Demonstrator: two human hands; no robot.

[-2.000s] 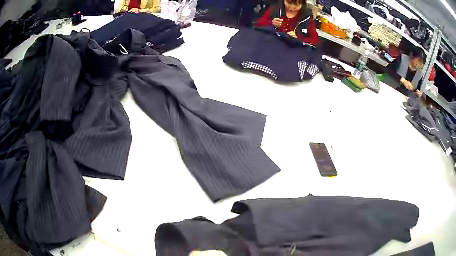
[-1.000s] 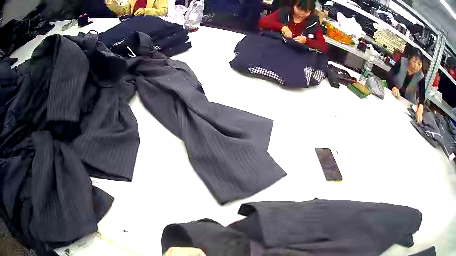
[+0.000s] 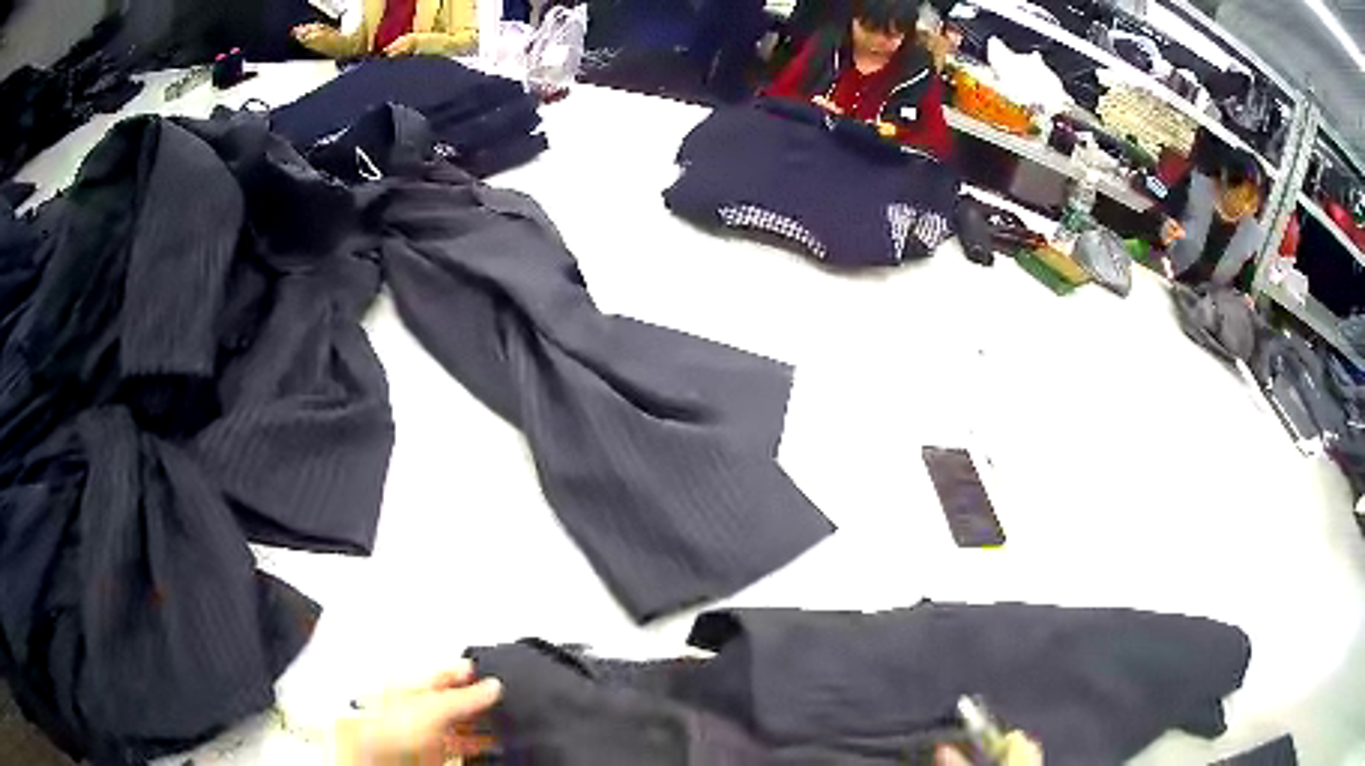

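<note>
A dark garment (image 3: 988, 673) with faint stripes lies across the bottom of the view, its lower part cut off. My left hand (image 3: 427, 721) is at the garment's left end, its fingertips on the cloth edge; it seems to pinch it, though blurred. My right hand (image 3: 1011, 751) is mostly below the picture's edge, over the garment's middle. It holds a small metallic tool (image 3: 976, 718), likely thread snips, pointing up; the blades are blurred.
A heap of striped garments (image 3: 165, 494) fills the left, one leg (image 3: 629, 464) trailing across the white table (image 3: 838, 359). A phone (image 3: 963, 497) lies right of centre. Navy tops (image 3: 816, 180) and a stack (image 3: 412, 108) lie at the far side. Several people sit beyond.
My left hand shows more fully at the garment's left end, whose raised opening is now flatter. My right hand and the tool have come into view. The view has shifted slightly.
</note>
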